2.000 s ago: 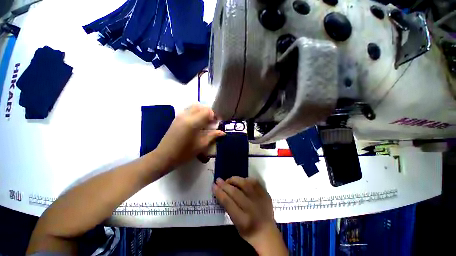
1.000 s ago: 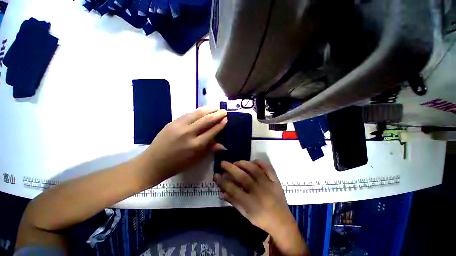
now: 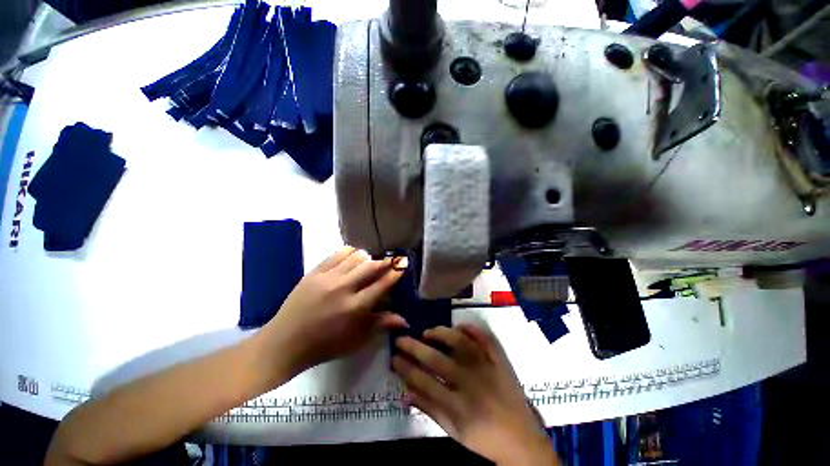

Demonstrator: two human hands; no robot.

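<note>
A navy rectangular panel [image 3: 423, 316] lies flat on the bed below the sewing machine head [image 3: 564, 155]. My left hand [image 3: 341, 296] rests on its left edge, fingertips close to the needle area. My right hand [image 3: 460, 382] presses on its near end with bent fingers. The machine head hides the needle, the presser foot and the panel's far end. A second navy panel [image 3: 271, 271] lies flat on the table, left of my left hand.
A stack of navy panels [image 3: 77, 188] lies far left. A fanned bundle of navy pieces [image 3: 264, 82] lies behind. Right of the needle area are a red item [image 3: 502, 298], loose navy strips [image 3: 549, 320] and a black phone [image 3: 612, 309]. A printed ruler [image 3: 309, 402] runs along the front edge.
The camera view has shifted, showing more of the machine head. My left fingertips stay at the panel's left edge and my right hand stays at its near end. The surrounding pieces lie as before.
</note>
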